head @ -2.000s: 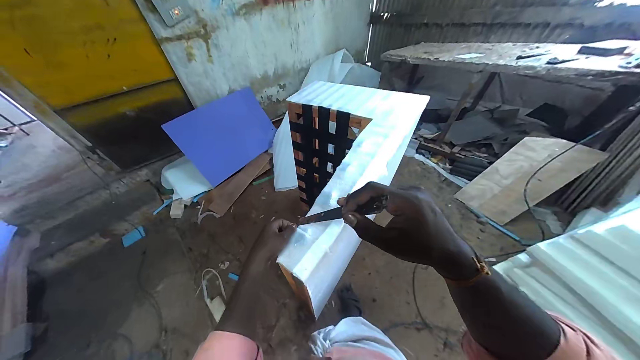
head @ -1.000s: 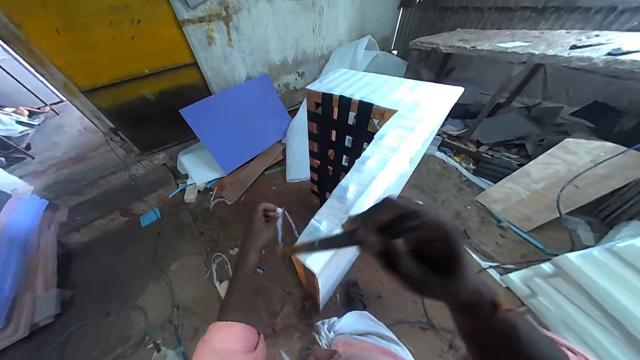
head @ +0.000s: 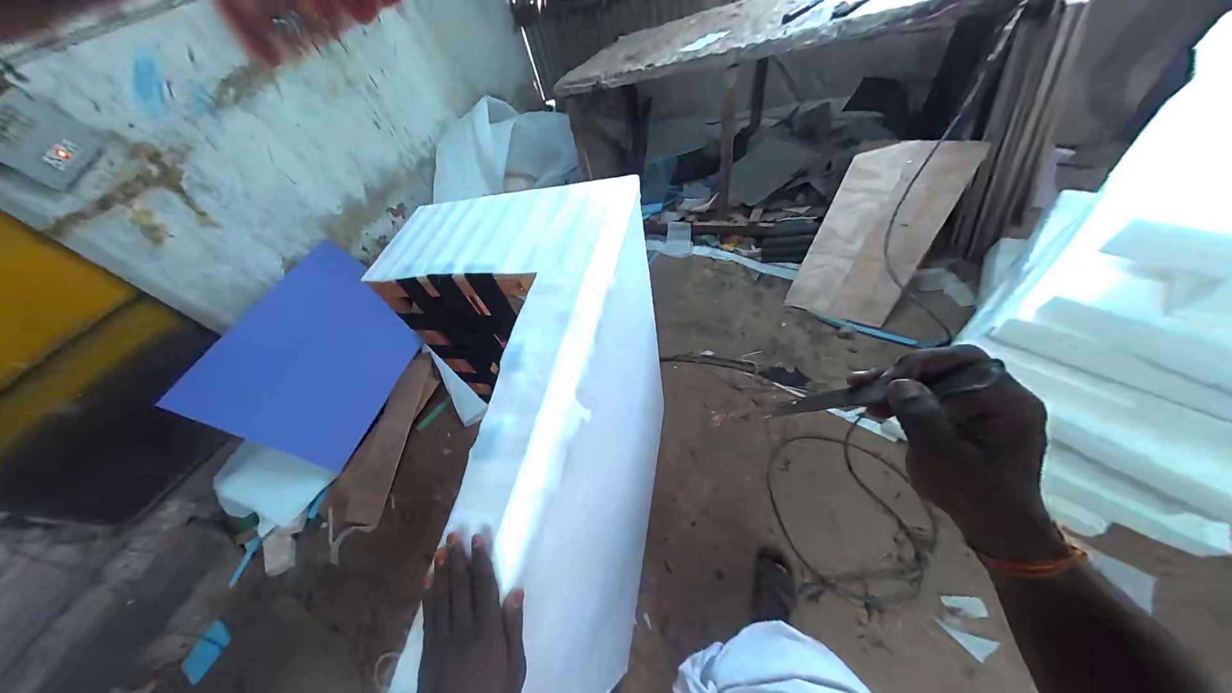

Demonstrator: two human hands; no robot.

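A large wooden frame piece covered in white foam sheet (head: 577, 452) stands in front of me, with black webbing straps (head: 462, 313) woven across its opening. My left hand (head: 472, 611) lies flat on the near end of the foam cover, its fingers extended and holding nothing. Off to the right of the frame, my right hand (head: 962, 433) grips a knife by its handle. The pointed blade (head: 828, 399) points left, over the floor and apart from the foam.
A purple board (head: 298, 356) leans near the wall at left. White foam sheets (head: 1136, 385) are stacked at right. A cable (head: 789, 510) loops on the floor beside my foot. A plywood panel (head: 885, 231) and a workbench (head: 674, 53) stand farther back.
My right hand has moved right, away from the foam cover, with the knife. My left hand, earlier beside the frame with a thin white strip, now rests on the cover. The view has shifted.
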